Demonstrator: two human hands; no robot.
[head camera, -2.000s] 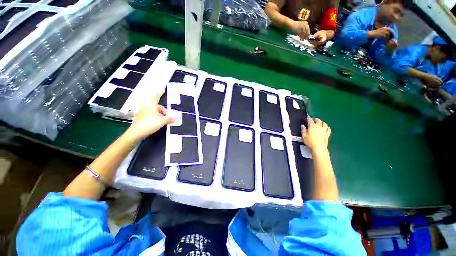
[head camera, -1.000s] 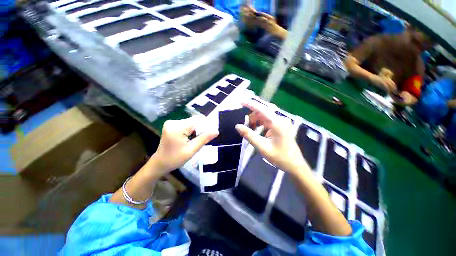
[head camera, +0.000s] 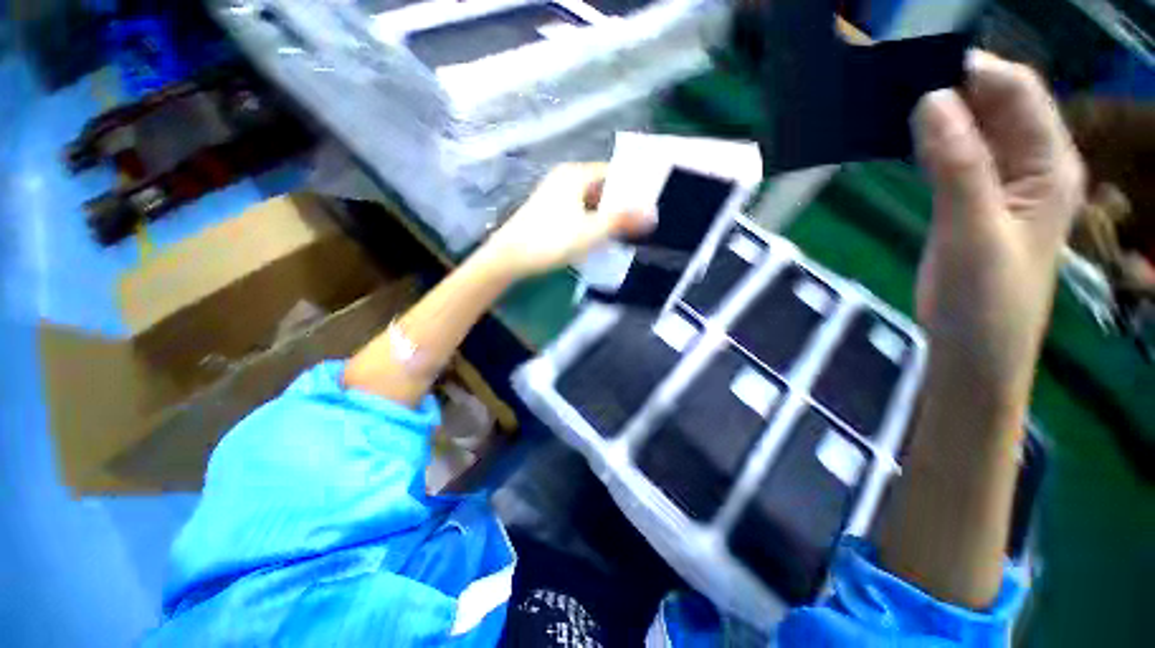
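My left hand holds the white backing sheet, which carries black pieces, tilted above the back left part of the tray. My right hand is raised at the upper right and pinches a flat black adhesive sheet between thumb and fingers, close to the camera. The sheet is apart from the backing. The white tray below holds black phone cases with light camera cutouts in its pockets. My right forearm hides part of the tray's right side.
A stack of filled trays in clear crinkled plastic stands at the back left. An open cardboard box is on the blue floor at the left. The green bench top shows behind the tray. A blurred person's arm is at the far right.
The black sheet has come off the white backing and is up at the right in my right hand. My left hand has moved right and up with the backing. The view has shifted.
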